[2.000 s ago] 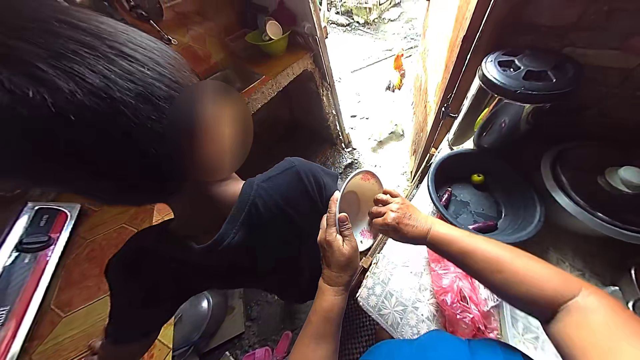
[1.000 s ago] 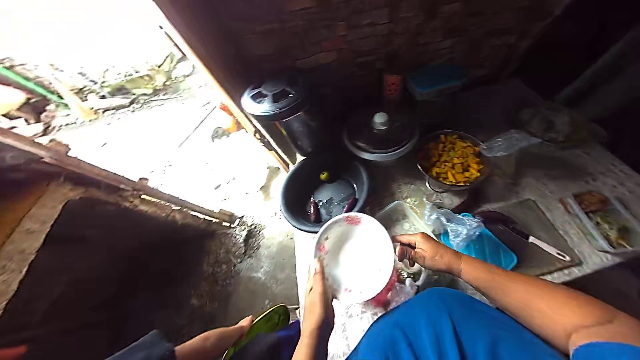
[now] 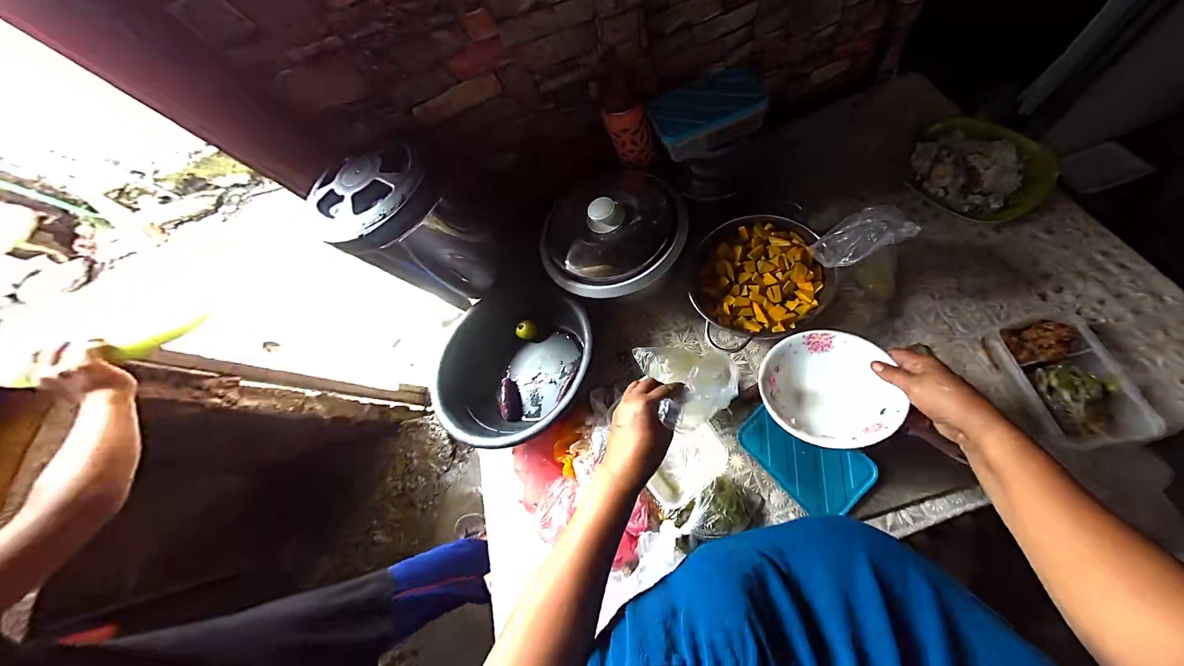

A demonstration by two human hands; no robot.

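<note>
My right hand (image 3: 934,398) grips the rim of a white bowl with pink flowers (image 3: 832,388), tilted so that its inside shows, above a blue plastic lid (image 3: 809,467). Over the near part of the table, my left hand (image 3: 640,430) has its fingers curled at a clear plastic bag (image 3: 708,379); how firmly it holds the bag cannot be seen. Below lie a pale plastic container (image 3: 689,467), pink plastic bags (image 3: 546,472) and a bag of green vegetables (image 3: 726,509).
A dark basin (image 3: 453,370) holds an eggplant and a small green fruit. Behind are a lidded pot (image 3: 613,236), a pot of cut squash (image 3: 763,277) and a metal canister (image 3: 407,222). A divided food container (image 3: 1078,379) lies right. At left another person's hand (image 3: 83,370) holds something green.
The view has swung right to the table. My left hand has let go of the bowl and moved to the plastic bags; the bowl is now in my right hand, farther right.
</note>
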